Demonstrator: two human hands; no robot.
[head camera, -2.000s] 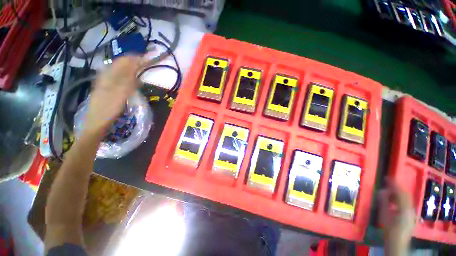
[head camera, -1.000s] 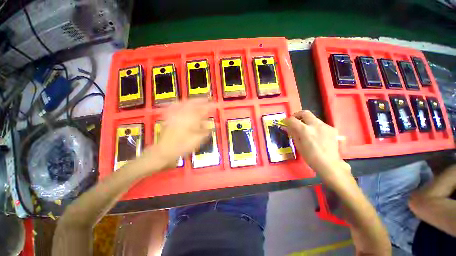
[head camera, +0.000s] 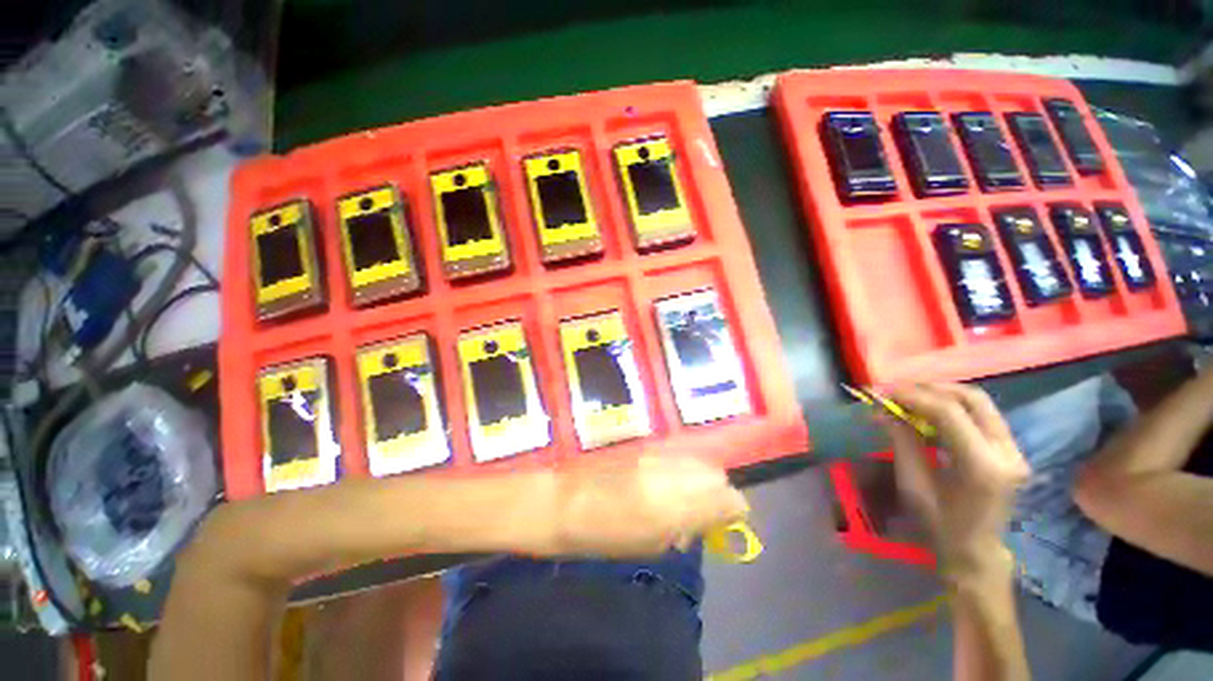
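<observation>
A red tray (head camera: 729, 253) holds two rows of small phones. Most have yellow frame-shaped film around a dark screen, such as the phone (head camera: 603, 379) in the lower row. The lower-right phone (head camera: 701, 359) shows a silvery face with no yellow frame. My left hand (head camera: 652, 506) is over the tray's front edge, slightly blurred, with a curled piece of yellow film (head camera: 736, 540) at its fingertips. My right hand (head camera: 960, 459) is between the two trays, near the bench edge, and holds a thin yellow item with a pointed end (head camera: 894, 411), tweezers or a strip.
A second red tray (head camera: 885, 286) with black phones lies right. A clear bag of small dark parts (head camera: 131, 486) lies left, with cables and a blue connector (head camera: 96, 295) behind. A green surface (head camera: 506, 47) runs along the back. Another person's arm (head camera: 1151, 452) is at the right.
The yellow frame is gone from the lower-right phone. My left hand has moved right and towards me, now with yellow film. My right hand has moved right, off that phone.
</observation>
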